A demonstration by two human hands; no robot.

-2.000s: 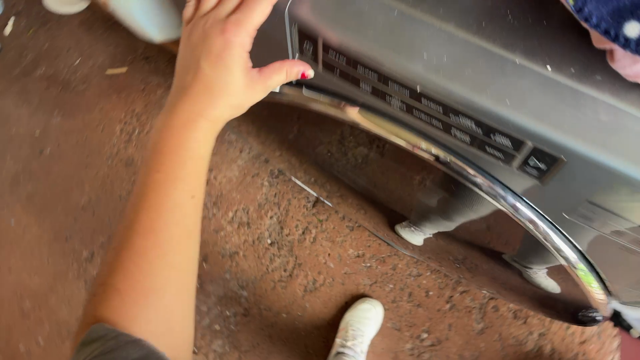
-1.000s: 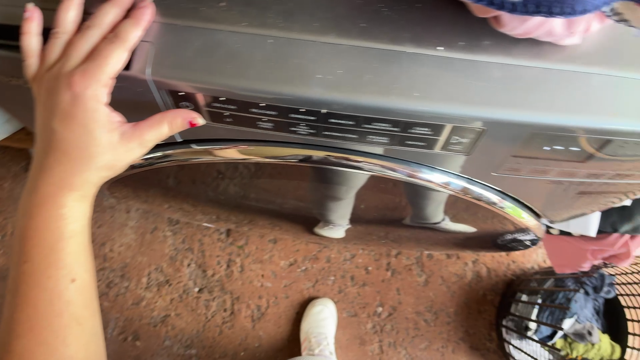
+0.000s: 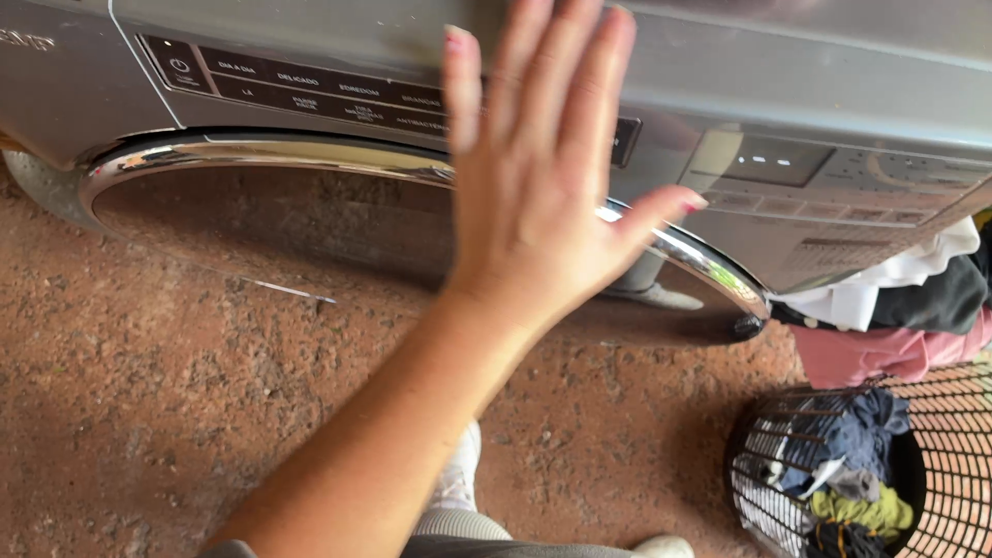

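Note:
My left hand (image 3: 535,170) reaches up from the bottom left with its fingers spread, back of the hand toward me and nothing in it. It is over the front of a grey front-loading washing machine (image 3: 775,85), covering part of the dark touch panel (image 3: 302,85). Whether the fingertips press on the surface cannot be told. Below the panel curves the chrome rim (image 3: 256,151) of the round door, which looks closed; my thumb points right, over that rim. A small lit display (image 3: 763,160) sits right of the hand. My right hand is out of view.
At the lower right stands a dark plastic laundry basket (image 3: 957,434) with clothes (image 3: 860,504) inside. White, black and pink garments (image 3: 891,353) hang by the machine's right side. My shoe (image 3: 459,469) is on the rough reddish floor (image 3: 194,411).
My left hand has moved right along the machine's front, from the panel's left end to its middle and right part. The view has shifted right, bringing in more of the basket.

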